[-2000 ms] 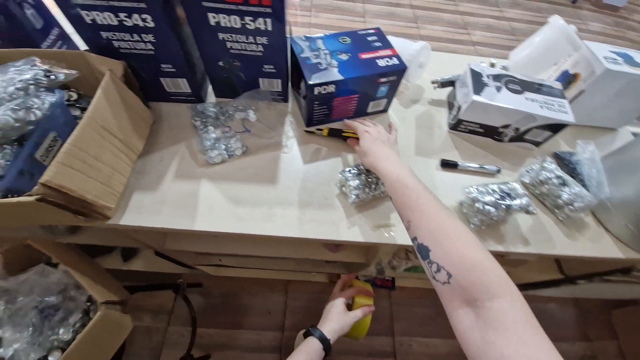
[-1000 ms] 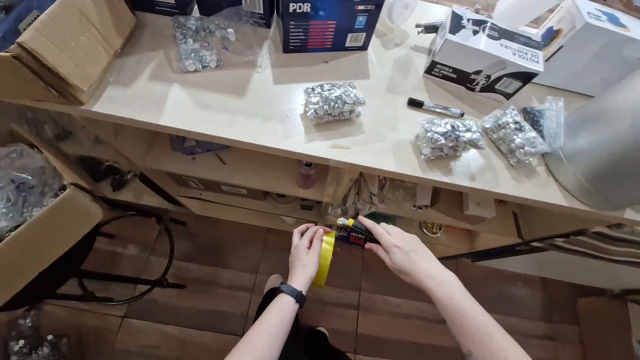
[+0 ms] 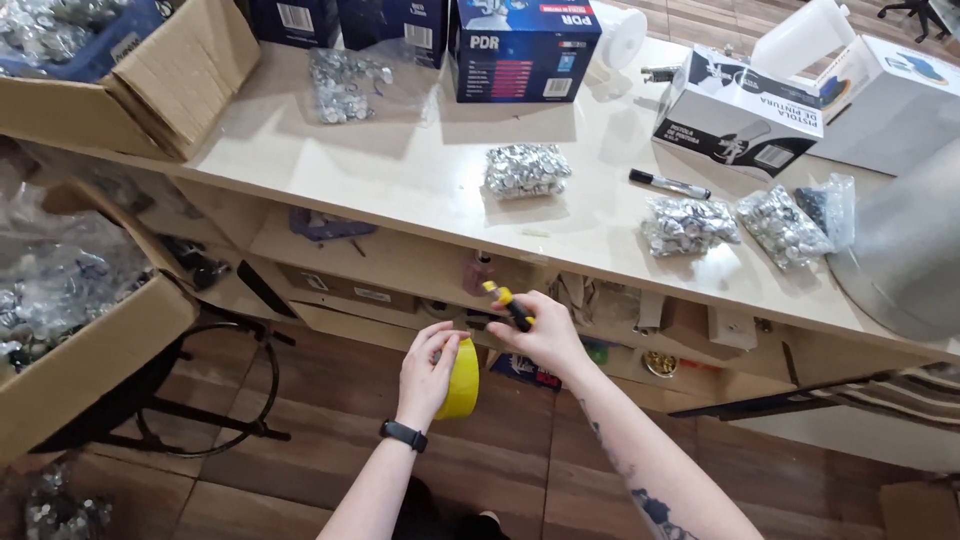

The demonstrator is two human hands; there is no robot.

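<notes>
My left hand (image 3: 430, 371) grips a roll of yellow adhesive tape (image 3: 461, 381), held upright below the table's front edge. Just right of it, my right hand (image 3: 541, 334) is closed around a yellow and black hand tool (image 3: 514, 307), which looks like a utility knife or screwdriver; its yellow end points up and left. Above both hands, a clear bag of shiny metal parts (image 3: 527, 172) lies on the table (image 3: 420, 191). More such bags lie to the right (image 3: 688, 226), near a black marker (image 3: 669, 184).
Blue boxes (image 3: 525, 52) and a white and black paint gun box (image 3: 739, 112) stand along the back. Open cardboard boxes (image 3: 112, 337) with bagged parts are at the left. A metal cylinder (image 3: 907, 247) stands at the right. Shelves run under the tabletop, and a black stool (image 3: 274, 382) is at lower left.
My right hand was on the yellow and black tool by the blue box; it has come down beside the left hand with the tool. The left hand keeps the tape.
</notes>
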